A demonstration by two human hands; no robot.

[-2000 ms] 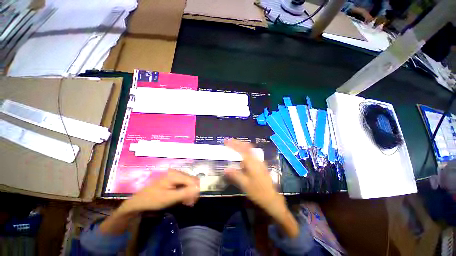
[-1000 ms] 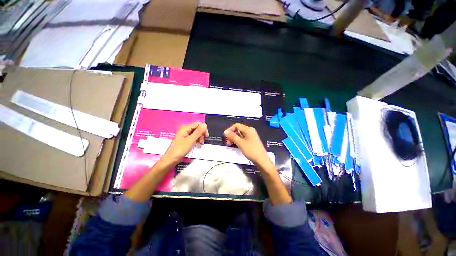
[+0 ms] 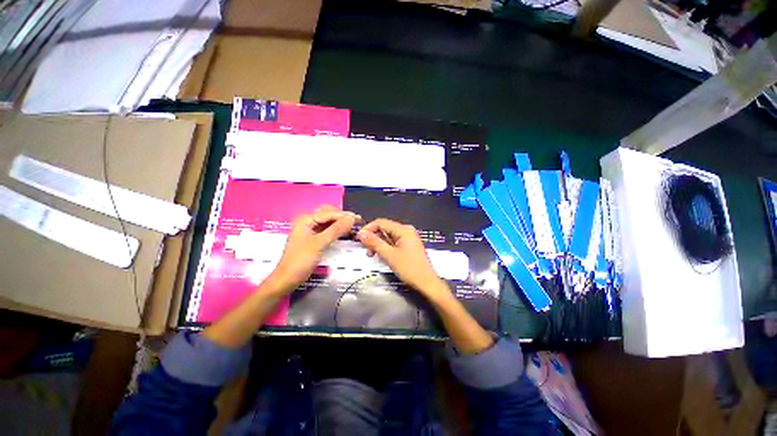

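My left hand (image 3: 313, 247) and my right hand (image 3: 400, 252) meet over the middle of the printed sheet (image 3: 281, 204), fingertips pinched almost together. A thin black lead (image 3: 341, 298) loops down below them; what lies between the fingertips is too small to tell. A long white strip (image 3: 445, 264) lies under my hands, partly hidden. More white strips (image 3: 341, 162) lie side by side higher on the sheet. A fanned pile of blue strips (image 3: 509, 204) lies to the right, with black leads tangled at its lower end.
A white box (image 3: 673, 315) stands right of the pile with coiled black wire (image 3: 699, 217) on it. Cardboard sheets (image 3: 51, 281) at left hold two white strips (image 3: 102, 196). White paper (image 3: 111, 68) is stacked upper left. A pale post (image 3: 707, 98) slants at upper right.
My hands were blurred and apart two seconds ago, then raised with fingers pinched. Since then they have come together until the fingertips nearly touch. The view has shifted slightly.
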